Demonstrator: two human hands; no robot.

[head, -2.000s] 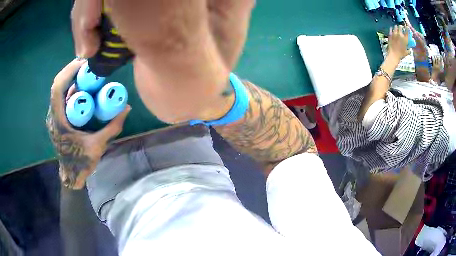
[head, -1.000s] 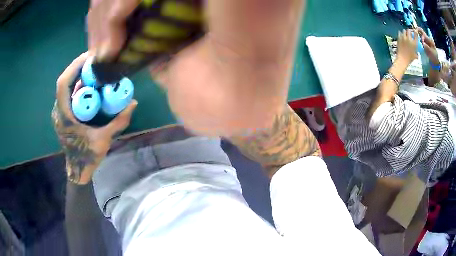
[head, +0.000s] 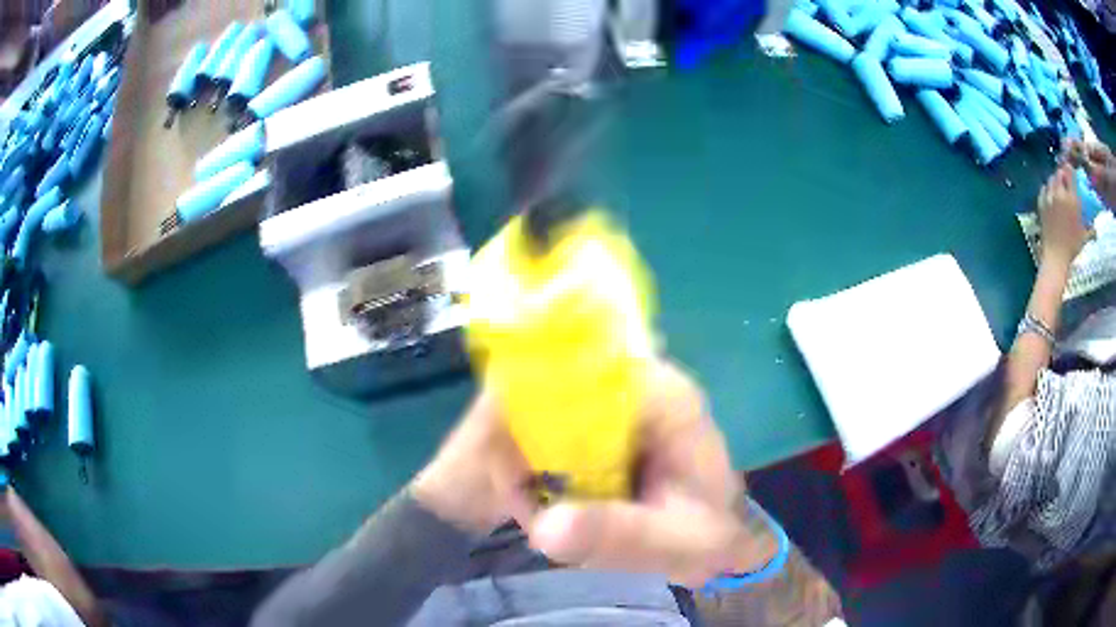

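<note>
My right hand (head: 673, 496) is closed around the bright yellow electric screwdriver (head: 563, 343), which stands large and blurred in the centre, close to the camera. A dark blurred part rises from its top. My left hand (head: 465, 472) is just left of the screwdriver, mostly hidden behind it and my right hand. Its fingers and anything in them are hidden. The off-white screw feeder (head: 355, 221), with an open hopper and a brass-coloured pick-up head in front, stands on the green bench left of the screwdriver.
A cardboard tray (head: 132, 227) of light-blue housings (head: 284, 86) is behind the feeder. More housings lie piled far left and back right. A white pad (head: 900, 349) lies at the bench edge, right. A striped-shirted person works at the right; another person's arm shows lower left.
The view has lifted, bringing the feeder, tray and piles into sight. The screwdriver's yellow body now shows instead of its striped grip. The three housings in my left hand are no longer visible.
</note>
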